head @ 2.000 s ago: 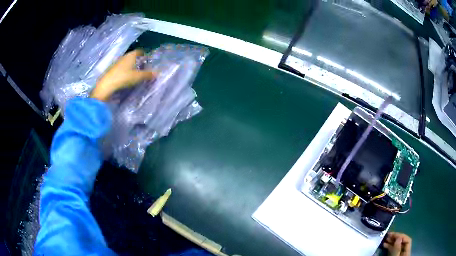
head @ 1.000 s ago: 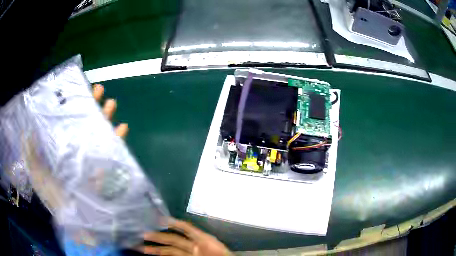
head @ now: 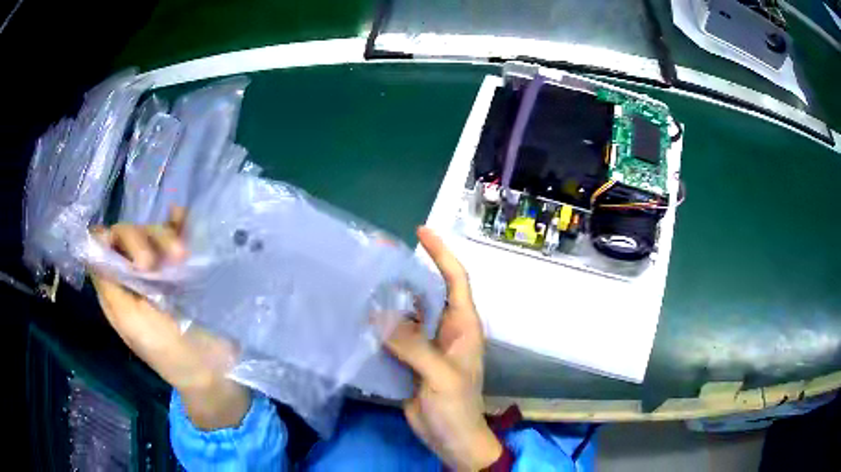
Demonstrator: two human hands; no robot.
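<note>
A grey front panel [head: 295, 272] lies inside a clear plastic bag [head: 318, 401], held up in front of me. It has small dark holes at its left end and a round opening at its right end. My left hand [head: 148, 277] grips the bag's left end, its fingers partly covered by plastic. My right hand [head: 443, 355] holds the panel's right end, fingers near the round opening. An open projector unit [head: 562, 166] sits on a white sheet [head: 572, 323] to the right, untouched. A pale purple ribbon cable [head: 521, 129] lies across its black block.
More plastic bags [head: 83, 184] lie piled at the left. Another unit with a grey panel [head: 742, 32] is at the far upper right. A dark-framed clear sheet [head: 526, 32] lies along the back. The bench's worn tan edge [head: 719, 398] runs along the front.
The bagged panel has come from the left pile to in front of me. Both hands now hold it; my right hand was earlier by the unit. The view has turned, and the unit stays on its sheet.
</note>
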